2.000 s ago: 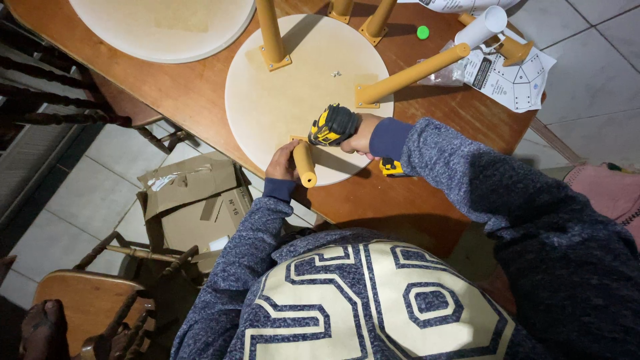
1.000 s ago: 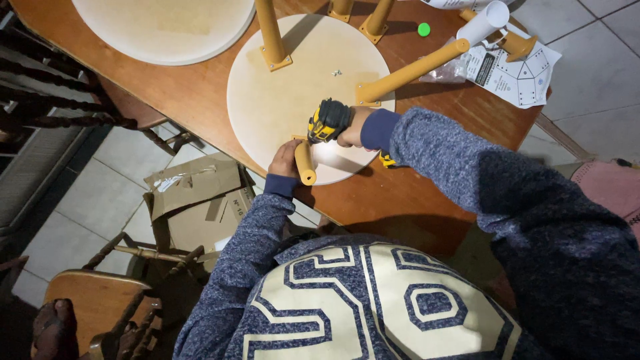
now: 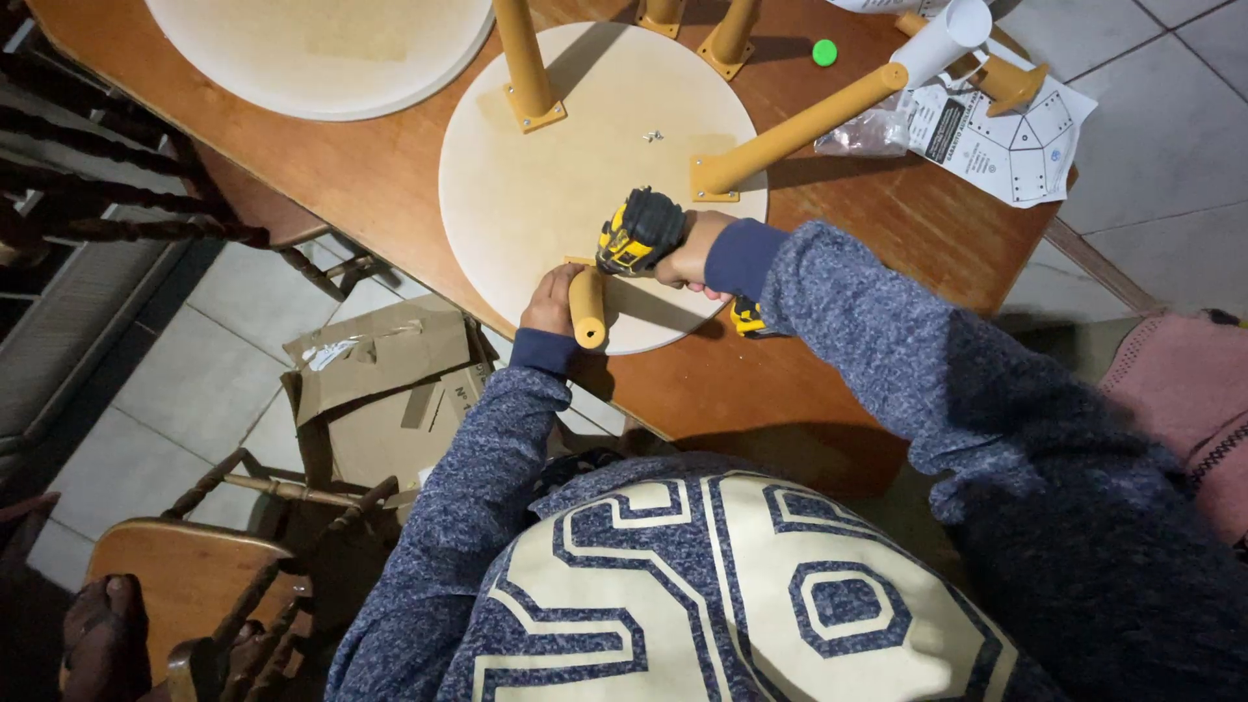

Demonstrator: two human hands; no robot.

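Note:
My left hand (image 3: 552,300) grips a yellow furniture leg (image 3: 587,308) near the front edge of a round, pale board (image 3: 517,210). In my right hand (image 3: 694,252) is a yellow and black cordless drill (image 3: 639,232), held against the leg's base plate; its tip is hidden. Two more yellow legs, one at the board's upper left (image 3: 525,68) and one at its right (image 3: 799,135), stand on square plates fixed there. Small screws (image 3: 652,136) lie on the board between them.
A second round board (image 3: 331,49) lies at the back left of the wooden table (image 3: 390,156). More yellow legs (image 3: 731,39), a green cap (image 3: 825,53), a white mug (image 3: 944,44) and a printed sheet (image 3: 1014,146) are behind. Cardboard (image 3: 380,361) and a chair (image 3: 195,565) stand at left.

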